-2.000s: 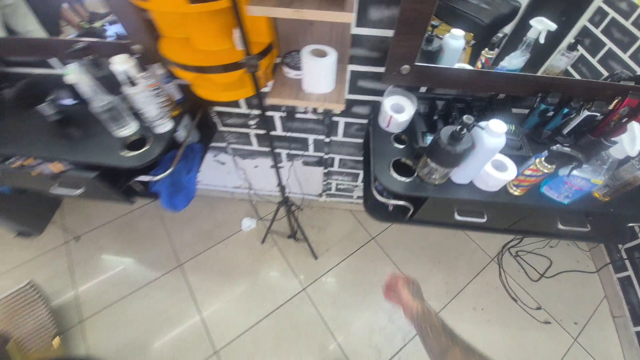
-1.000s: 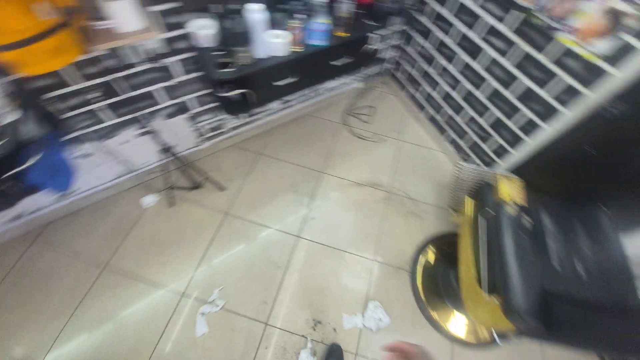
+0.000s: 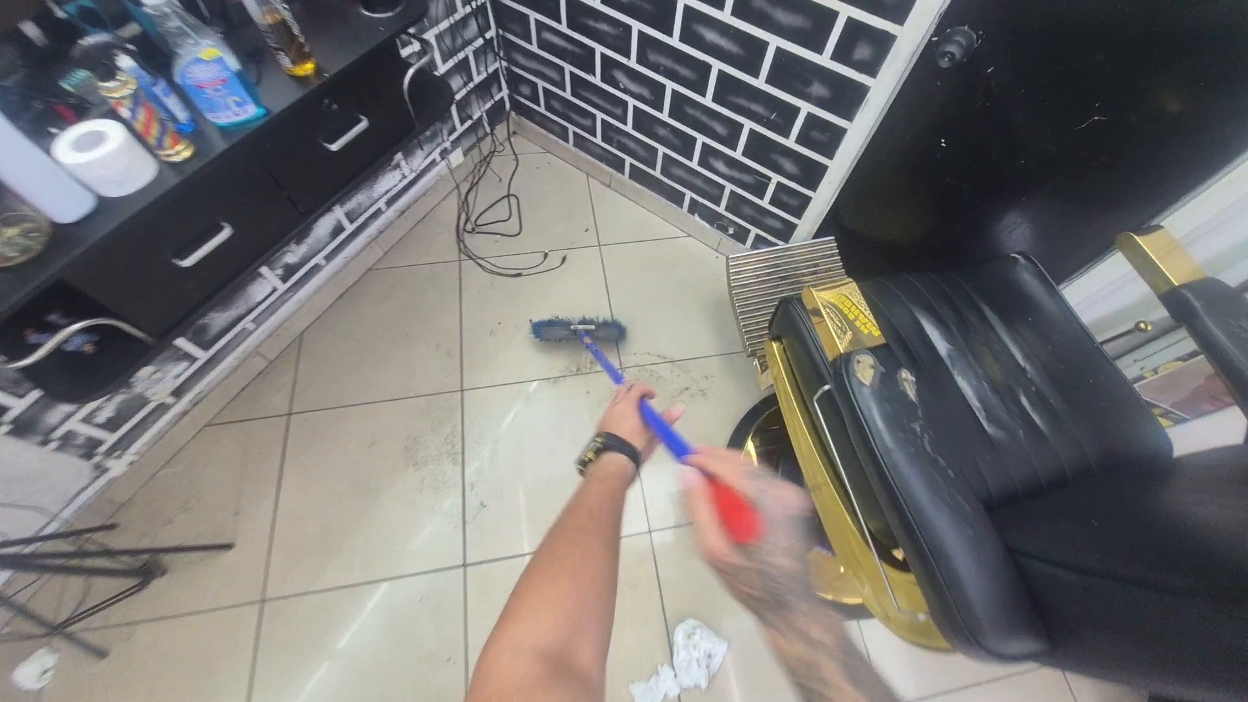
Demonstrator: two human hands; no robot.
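A broom with a blue-bristled head (image 3: 577, 330) rests on the tiled floor, its long blue handle (image 3: 666, 429) slanting back toward me. My left hand (image 3: 636, 419), with a black band at the wrist, is closed around the lower part of the handle. Higher up, near the red end of the handle (image 3: 731, 509), my right hand (image 3: 746, 502) grips it; this hand is blurred. Dark loose hair clippings (image 3: 678, 375) lie scattered on the tiles just behind the broom head.
A black barber chair (image 3: 985, 390) with a gold base and ribbed footrest (image 3: 783, 283) stands at the right. Black cables (image 3: 497, 219) lie near the corner. Crumpled white paper (image 3: 697, 653) is on the floor. A black counter with drawers (image 3: 195, 234) runs along the left; tripod legs (image 3: 117, 561) stand below it.
The view has swung right, toward the corner and chair. Both hands are now on a broom; the earlier frames show a hand with no broom in view.
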